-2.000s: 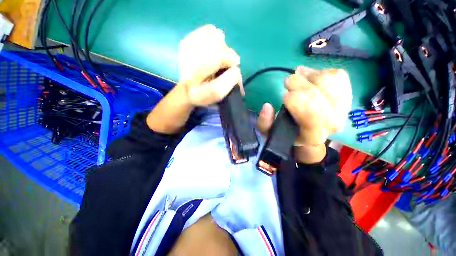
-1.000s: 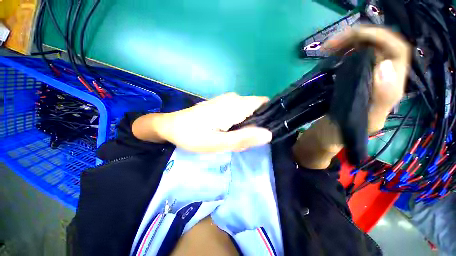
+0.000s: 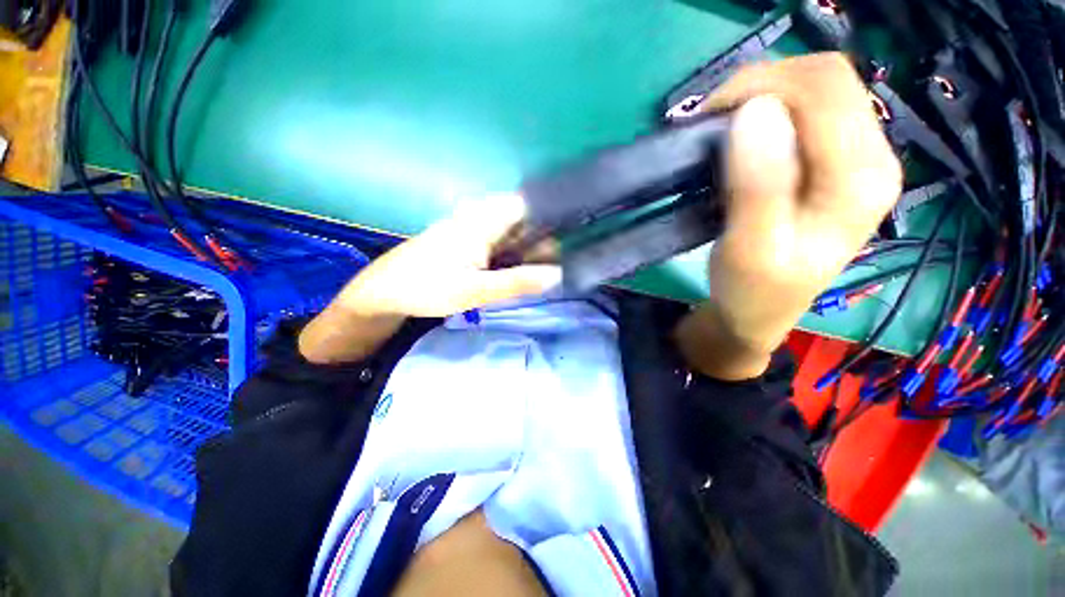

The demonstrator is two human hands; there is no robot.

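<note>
A black battery clamp (image 3: pixel 637 169) is held between my two hands above the front edge of the green mat. It is blurred, and its two arms show with a gap between them. My right hand (image 3: pixel 800 198) grips its right end. My left hand (image 3: pixel 438 262) grips its left end, fingers around the tip. Whether a second clamp is in my hands, I cannot tell. A pile of black clamps (image 3: pixel 923 105) lies at the right, with red and blue lead ends (image 3: pixel 975 350) hanging at the bench edge.
The green mat (image 3: pixel 385 93) covers the bench. A blue basket (image 3: pixel 239 309) with black leads inside stands at the left, and black leads (image 3: pixel 146 140) hang over the edge there. A red bin (image 3: pixel 882 455) is below the right edge. A wooden board (image 3: pixel 35 93) is far left.
Two clamps were held upright, one per hand; now a clamp lies sideways between both hands. Since the last earlier frame, my right hand has moved left. The view has shifted slightly.
</note>
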